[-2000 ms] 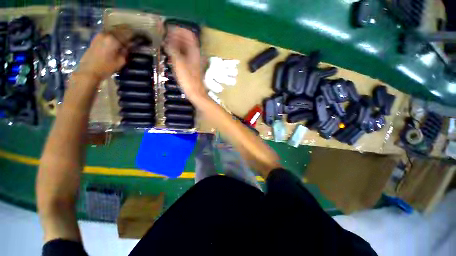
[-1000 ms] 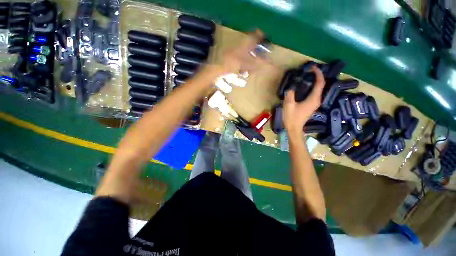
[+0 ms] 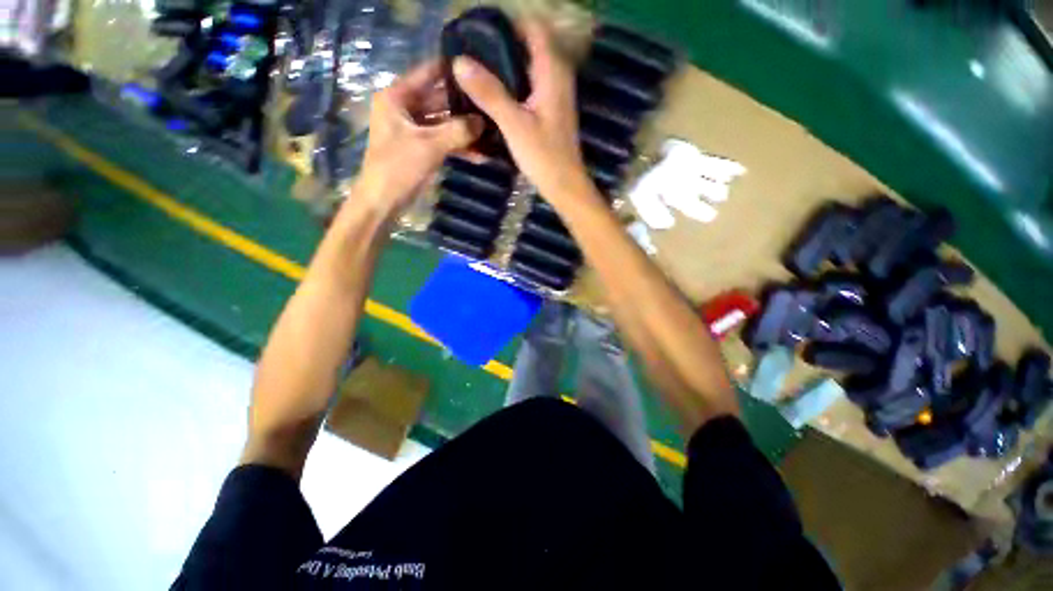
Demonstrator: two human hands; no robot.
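Observation:
A black housing (image 3: 483,49) is held up over the clear tray at the top centre. My right hand (image 3: 537,116) grips it from the right with the thumb across its face. My left hand (image 3: 410,133) is at its lower left side, fingers curled against it; the fingertips are partly hidden. Below the hands, black housings lie in two tray rows, a left row (image 3: 473,206) and a right row (image 3: 610,104). The upper part of the left row is hidden by my hands. A heap of loose black housings (image 3: 924,335) lies on the cardboard-covered bench at right.
White gloves (image 3: 684,185), a red item (image 3: 729,313) and pale flat pieces (image 3: 812,401) lie on the bench. Parts with blue patches (image 3: 231,46) are at upper left. A blue stool (image 3: 473,309) is at the bench edge, a carton (image 3: 378,406) on the floor. The green conveyor (image 3: 854,69) runs behind.
My right hand has moved from the heap to above the tray with a black housing. My left hand has come back from beside the gloves to meet it. The view has shifted left.

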